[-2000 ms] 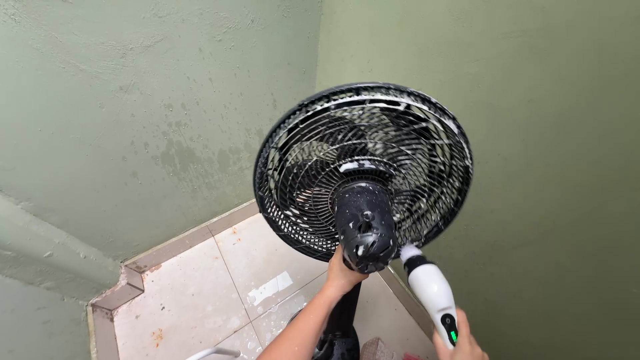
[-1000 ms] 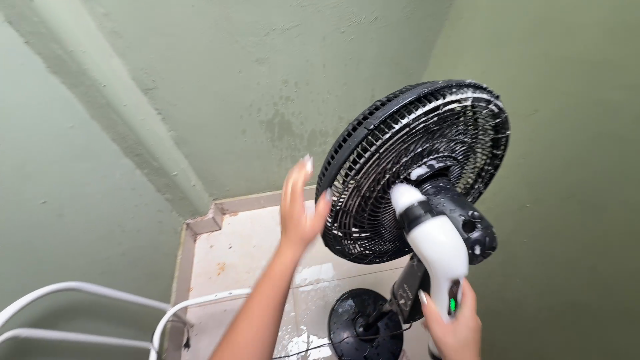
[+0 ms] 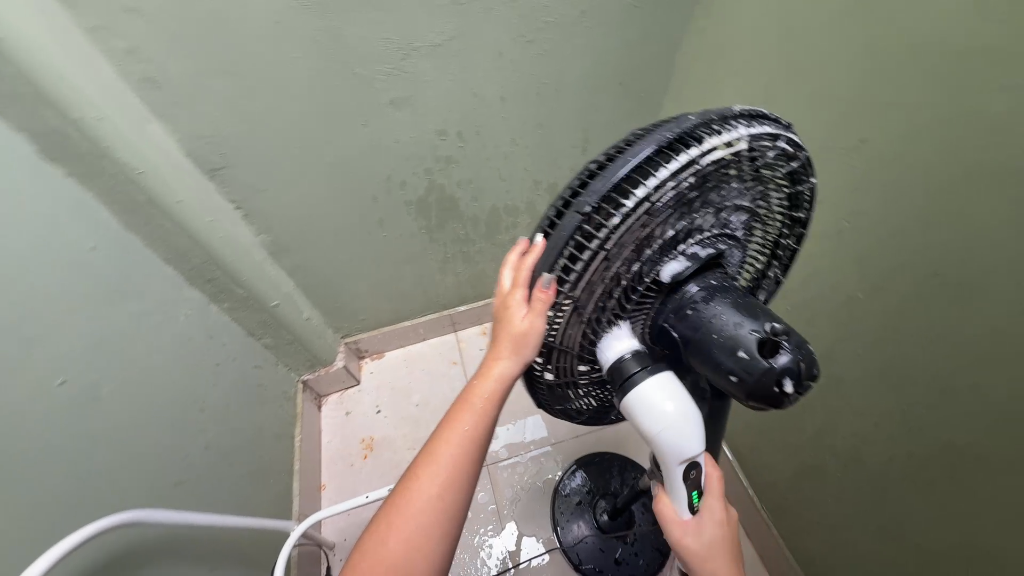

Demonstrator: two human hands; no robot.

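A black pedestal fan (image 3: 680, 272) with white foam on its rear grille stands tilted at centre right. My left hand (image 3: 522, 308) rests against the left rim of the grille, fingers on its outer edge. In my right hand (image 3: 700, 516) is a white electric scrubber brush (image 3: 664, 416) with green indicator lights. Its white bristles (image 3: 618, 342) touch the rear grille just left of the black motor housing (image 3: 740, 344), which is spotted with foam. Below, the round black fan base (image 3: 588, 512) sits on the floor, wet with drops.
Pale floor tiles (image 3: 400, 400) carry foamy puddles and rusty spots. Green walls meet behind the fan, with damp marks on the rear one (image 3: 448, 208). White tubular rails (image 3: 176, 518) stand at lower left. A thin dark cord (image 3: 528, 560) runs to the base.
My left hand has gone from under the motor housing to the grille's left rim. The fan head has turned, showing more of its side. The brush has moved from beside the housing's lower end onto the grille.
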